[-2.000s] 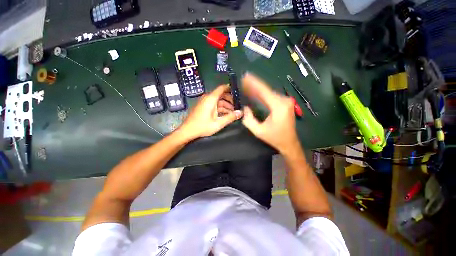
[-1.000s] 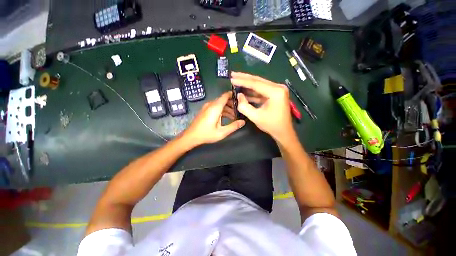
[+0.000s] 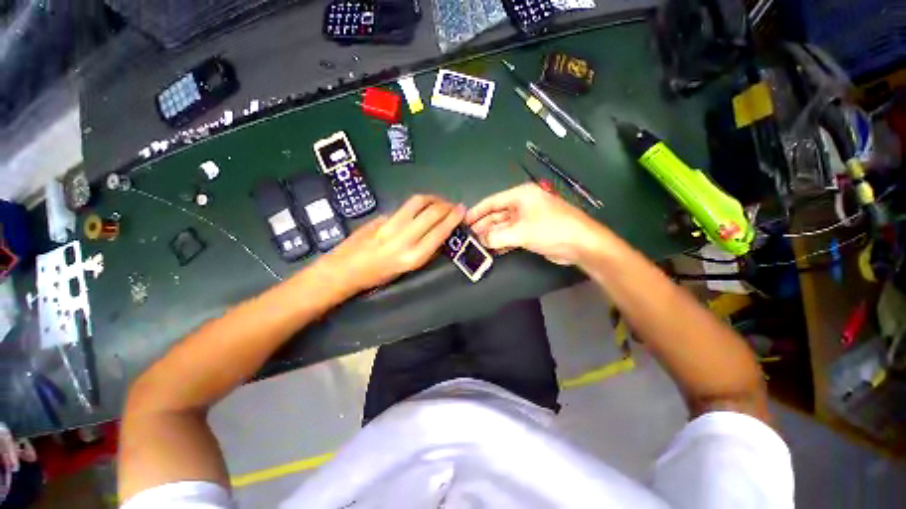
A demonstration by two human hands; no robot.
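A small keypad phone (image 3: 469, 255) with a gold-edged screen lies at the front of the green mat, its screen end towards me. My left hand (image 3: 412, 236) holds it from the left, fingers over its far end. My right hand (image 3: 527, 223) holds it from the right, fingertips at the same end. The hands hide most of its keys. A second gold-edged phone (image 3: 348, 177) lies to the left, beside two black back housings (image 3: 283, 221) (image 3: 320, 212) with white labels.
Red block (image 3: 380, 103), dark labelled piece (image 3: 399, 143) and white-faced battery (image 3: 463, 92) lie behind. Tweezers (image 3: 564, 174), pen-like tools (image 3: 552, 112) and a lime electric screwdriver (image 3: 694, 192) are at right. Solder spool (image 3: 99, 228) and white plate (image 3: 64, 294) are at left.
The held piece was on edge between my hands; now the phone shows its screen face up, nearer me. Both hands have closed around its far end. The view has turned and shifted.
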